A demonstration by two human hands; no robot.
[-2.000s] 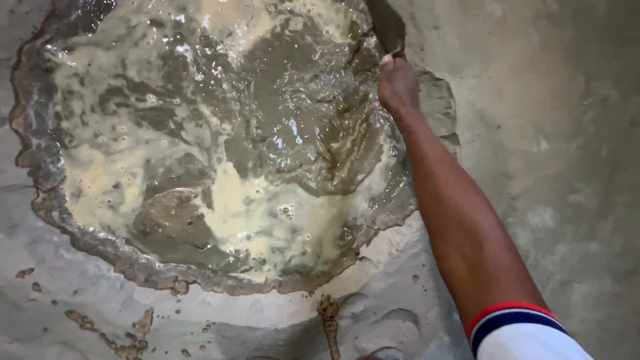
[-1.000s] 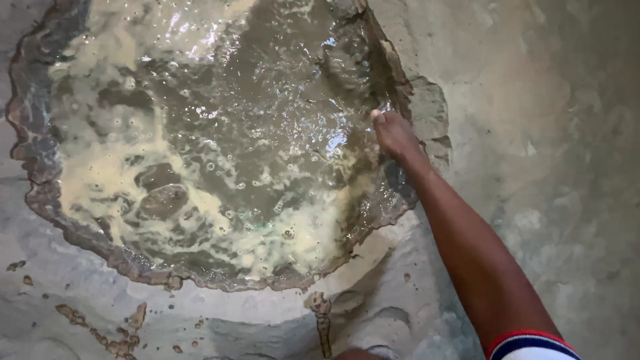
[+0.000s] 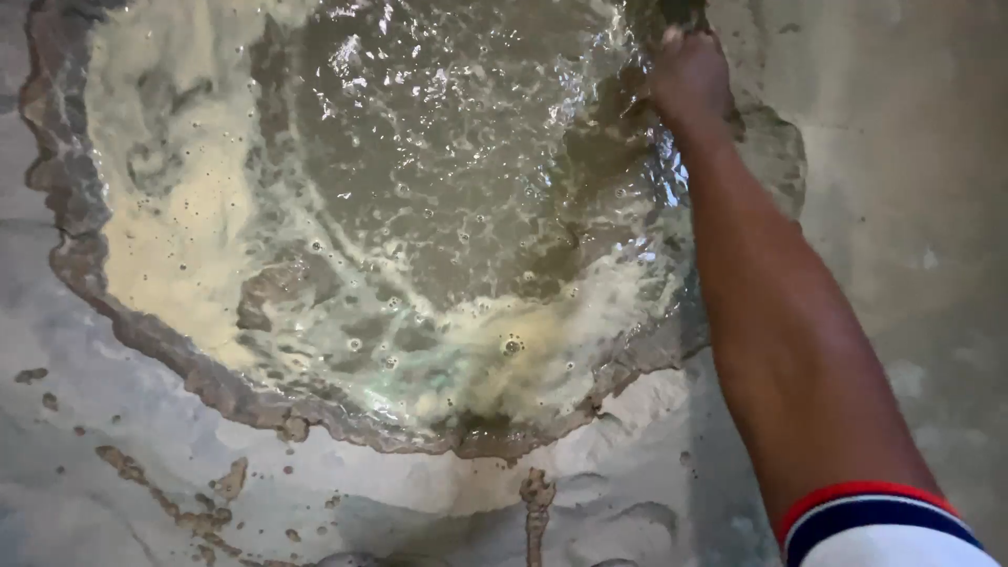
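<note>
My right hand is closed at the upper right edge of a pool of grey-brown, watery slurry. Its fingers are around a dark tool, of which only a little shows at the top edge of the view; its kind cannot be told now. The slurry's surface bears pale yellowish foam, bubbles and ripples. A darker lump breaks the surface at the lower left of the pool. My left hand is out of view.
A ring of wet, dark material edges the pool. Pale powder lies banked below it, with brown splashes on it. A grey floor stretches along the right side.
Two seconds ago a dark flat blade showed above my right hand; one second ago the hand was lower along the pool's right edge. The foam has shifted. The view has moved somewhat.
</note>
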